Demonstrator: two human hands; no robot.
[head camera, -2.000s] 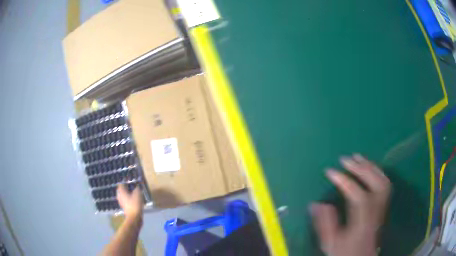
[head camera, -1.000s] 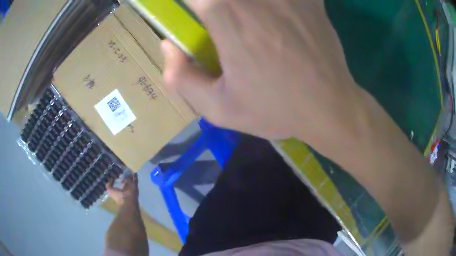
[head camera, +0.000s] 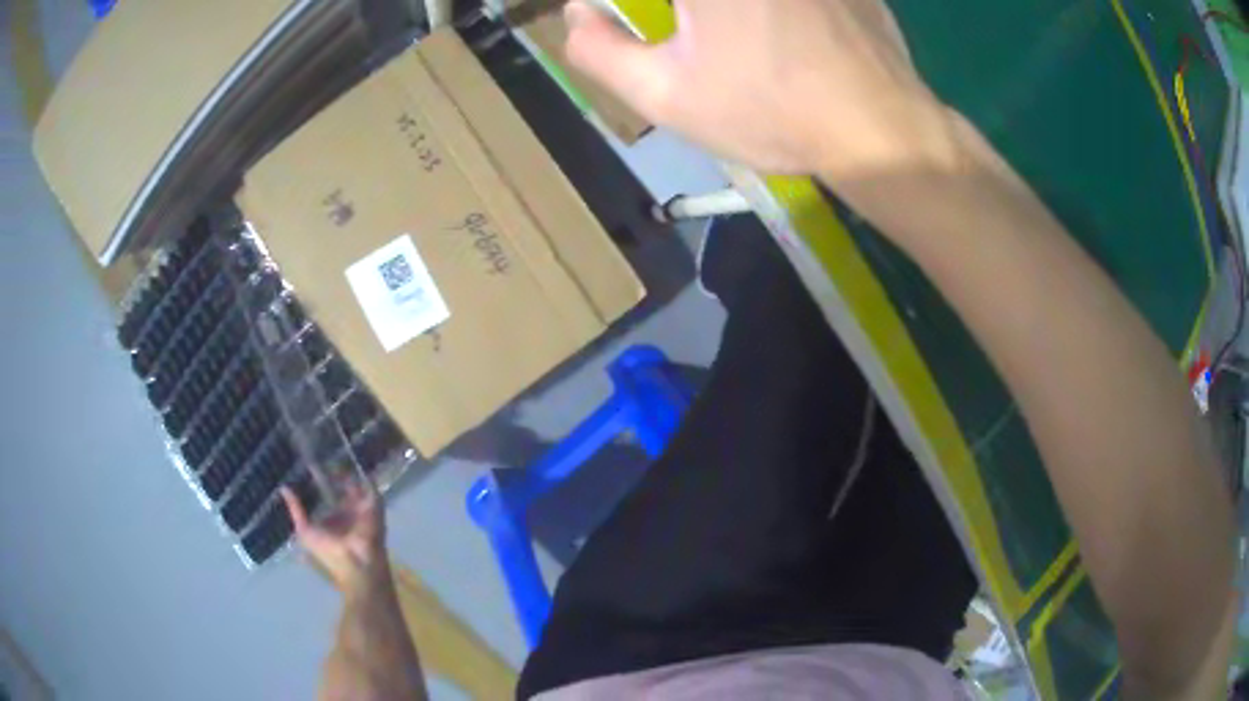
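Observation:
A filled blister tray (head camera: 219, 390) with rows of dark parts lies low at the left, beside a carton. Clear ridged plastic (head camera: 295, 390) shows along its carton side. My left hand (head camera: 343, 531) is at the tray's near end, thumb over the dark rows and fingers at the clear plastic, gripping the edge there. My right hand (head camera: 767, 82) is at the table's yellow-taped edge, thumb spread out. Its fingers are cut off by the top of the picture, so its grip cannot be told.
A brown carton (head camera: 438, 240) with a white label stands right of the tray. Stacked cardboard (head camera: 171, 103) is behind it. A blue frame (head camera: 569, 445) stands on the floor near my legs. The green mat (head camera: 1082, 233) is at the right, with thin red and yellow wires (head camera: 1183, 110) beyond it.
Since two seconds ago, my right hand has gone from above the mat to the table edge. The view has swung, and clear plastic now shows between the dark rows and the carton.

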